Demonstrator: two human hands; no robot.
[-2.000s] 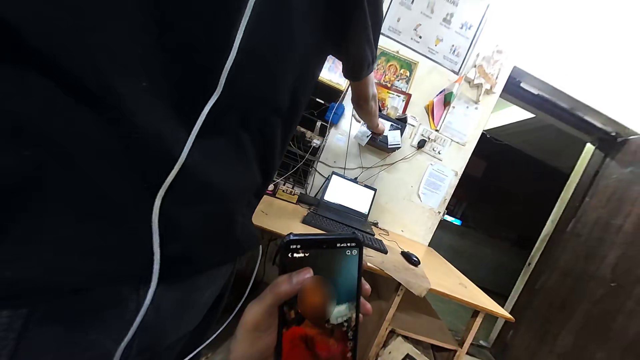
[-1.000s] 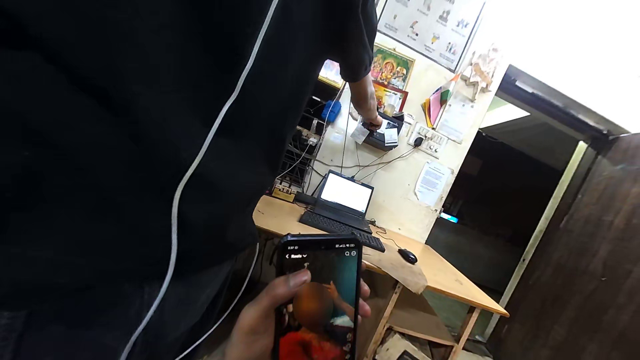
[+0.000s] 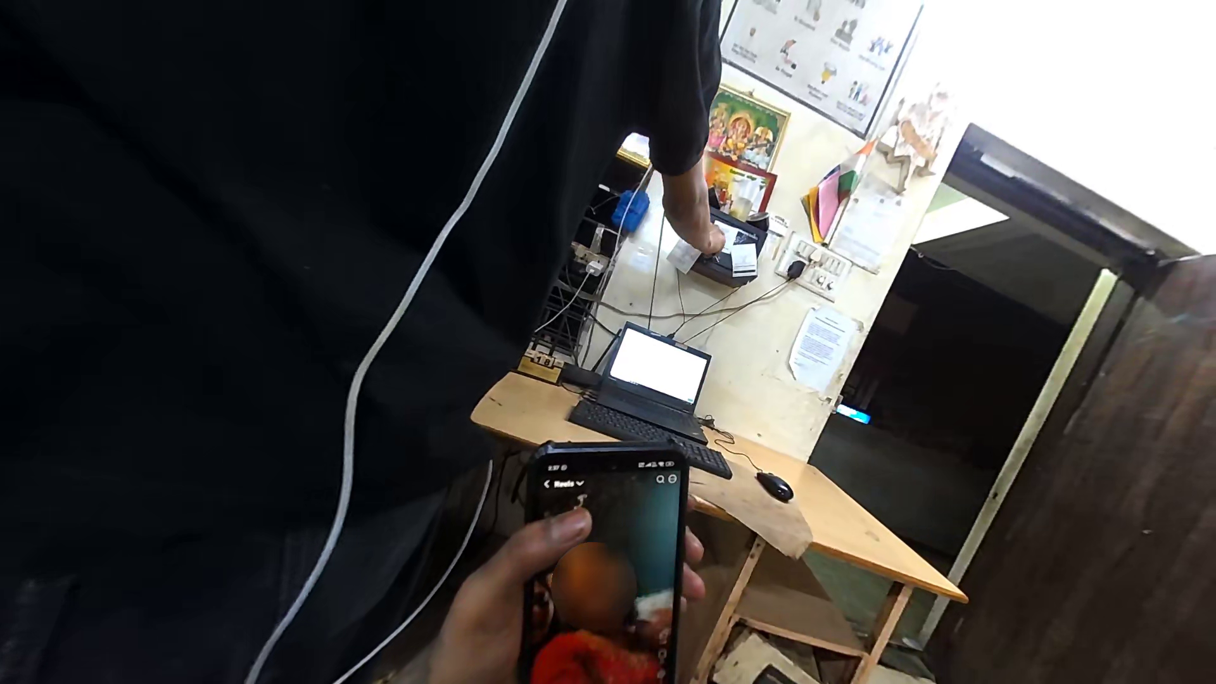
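My left hand holds a smartphone upright at the bottom centre, with the thumb resting on its lit screen and fingertips showing at its right edge. The screen shows a picture, partly blurred. A white cable runs down in front of a person in a black shirt, who fills the left side. That person's hand touches a black box on the wall. My right hand does not show.
Behind the phone a wooden desk bears a laptop, a black keyboard and a mouse. Wall sockets with cables are above. An open doorway and a dark wooden door stand at the right.
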